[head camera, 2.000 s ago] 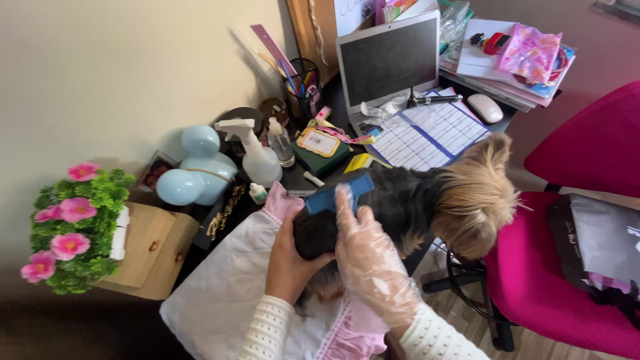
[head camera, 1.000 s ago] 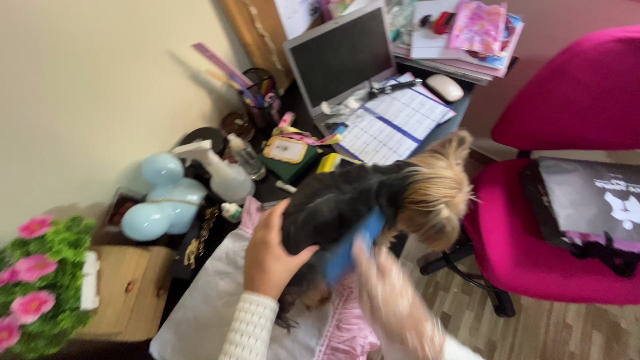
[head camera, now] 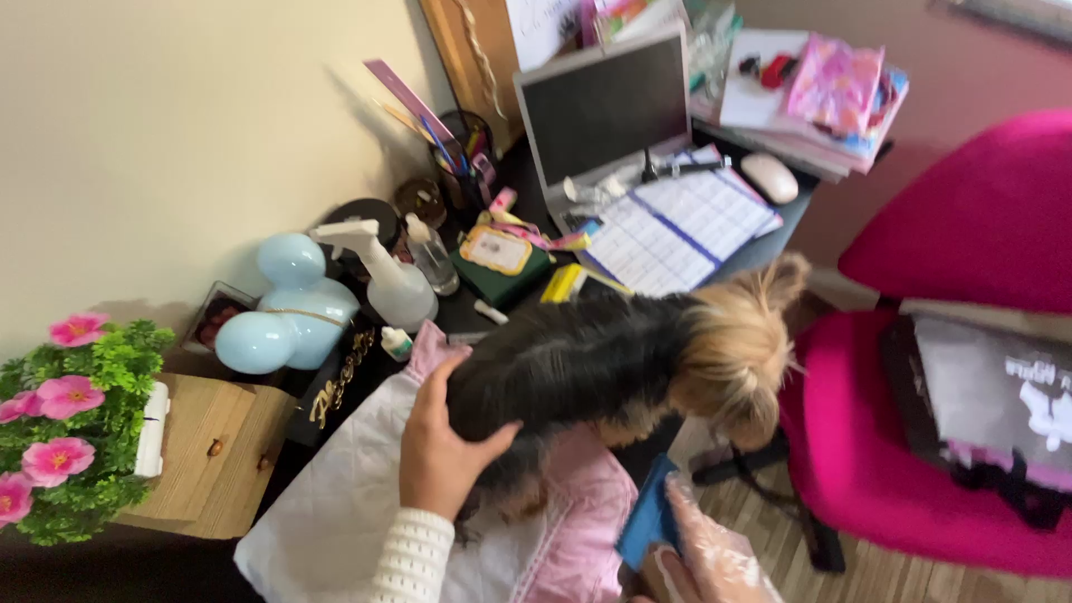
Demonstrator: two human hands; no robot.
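A small long-haired dog [head camera: 578,360], black on the back and tan on the head, stands on a white and pink cloth [head camera: 360,494] at the desk's edge, its head turned to the right. My left hand [head camera: 448,440] is bare and rests on its rump, thumb and fingers spread around it. Low in the picture, my right hand [head camera: 703,553] wears a clear plastic glove and grips a flat blue object [head camera: 651,511], perhaps a comb or cloth, just below the dog's chest and apart from it.
Behind the dog are a laptop [head camera: 607,105], printed sheets [head camera: 670,226], a mouse [head camera: 769,177] and a pen holder [head camera: 462,159]. Left stand a spray bottle [head camera: 398,289], a balloon-dog figure [head camera: 293,310], a wooden box [head camera: 218,452] and artificial flowers [head camera: 67,427]. A pink chair [head camera: 846,469] holds a bag [head camera: 997,385].
My right hand has moved with the blue object from the dog's back, past its side, to below its chest. My left hand stays at the rump.
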